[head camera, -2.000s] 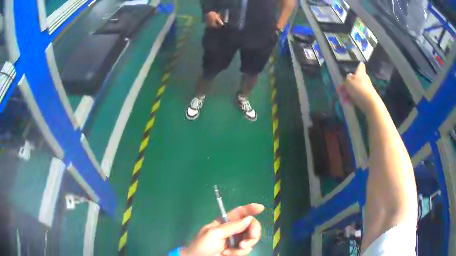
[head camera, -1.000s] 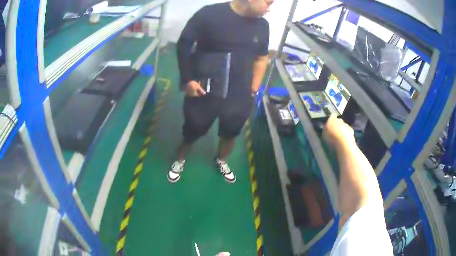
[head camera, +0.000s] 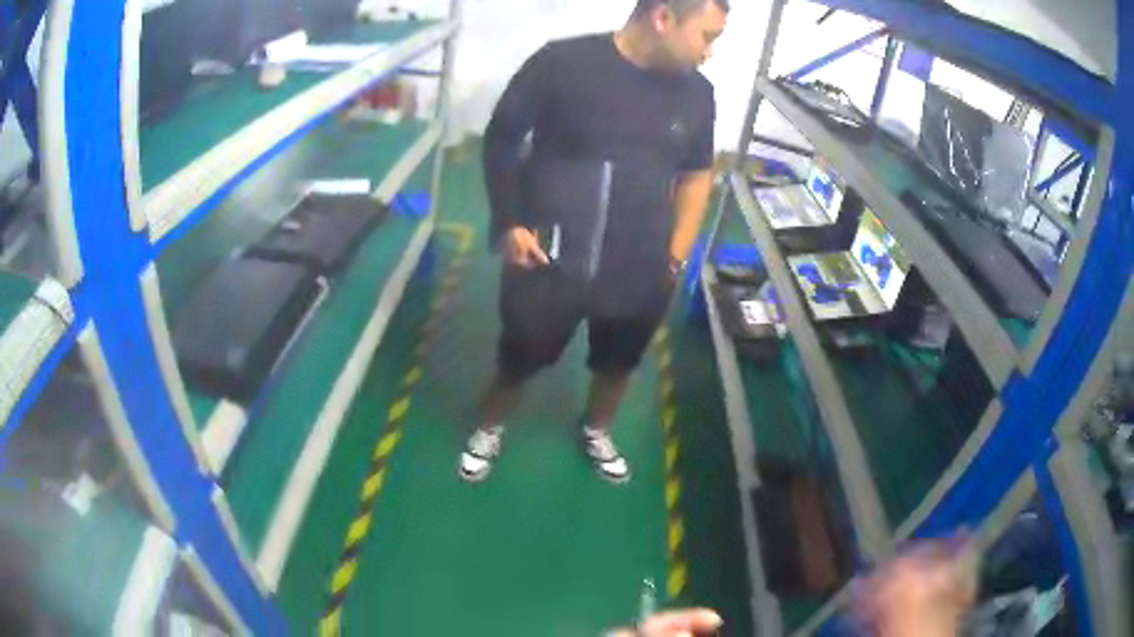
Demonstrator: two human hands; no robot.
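Observation:
My left hand (head camera: 672, 623) is at the bottom edge, mostly cut off, with a thin pale stick (head camera: 648, 599), perhaps a stylus, standing up from it. My right hand (head camera: 918, 590) is low at the right, strongly blurred, in front of the right rack; its fingers cannot be made out. A dual-screen laptop (head camera: 831, 284) with two lit panels and blue wallpaper lies on the right rack's middle shelf, beyond my right hand and not touched. Another lit laptop (head camera: 791, 207) is behind it.
A person in black (head camera: 585, 212) stands in the aisle, head turned right, a small pale item in one hand. The left rack (head camera: 106, 249) carries dark closed laptops (head camera: 249, 317). The right rack (head camera: 1057, 386) has a brown object (head camera: 815, 529) low down. Yellow-black tape (head camera: 386, 460) lines the floor.
My right arm was stretched toward the lit laptops; the hand has now dropped low and right. The view has tilted up since the first frame. My left hand has sunk to the bottom edge.

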